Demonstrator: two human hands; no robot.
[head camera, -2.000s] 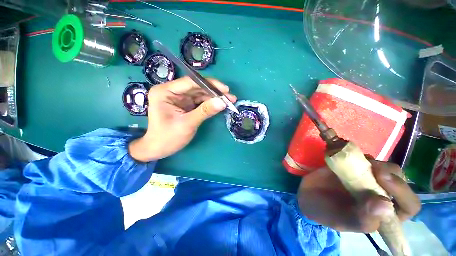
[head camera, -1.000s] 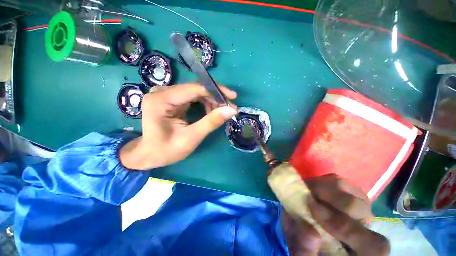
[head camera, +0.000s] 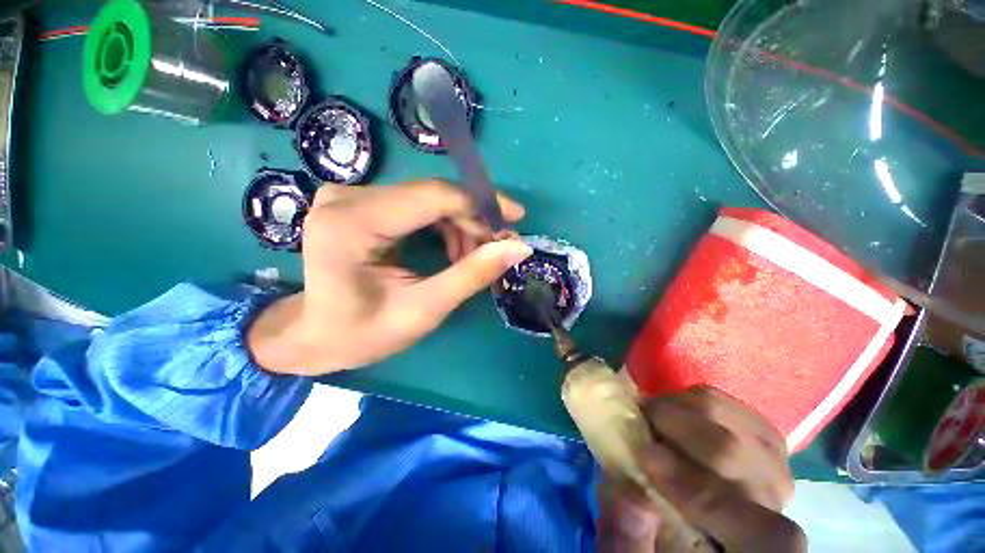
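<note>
A round black housing (head camera: 529, 308) sits on a whitish holding pad (head camera: 584, 283) on the green mat. My left hand (head camera: 400, 270) pinches grey metal tweezers (head camera: 467, 151) just left of the housing. Their wide rear end points up and away; the tips are hidden by my fingers or lost in the dark housing. My right hand (head camera: 702, 475) grips the cream handle of the soldering iron (head camera: 607, 410). The iron's thin shaft reaches over the near edge of the housing. Whether its tip touches the parts inside cannot be told.
Several black housings (head camera: 335, 140) lie at the back left, beside the solder spool with green flange (head camera: 117, 56). A red pad with white tape (head camera: 756, 324) lies right of the work. A clear plastic hood (head camera: 832, 119) stands at the back right, and a metal tray (head camera: 918, 471) is at the right edge.
The iron has come left from above the red pad to the housing. The tweezers have turned more upright, and my left hand stays at the housing. The view has shifted slightly.
</note>
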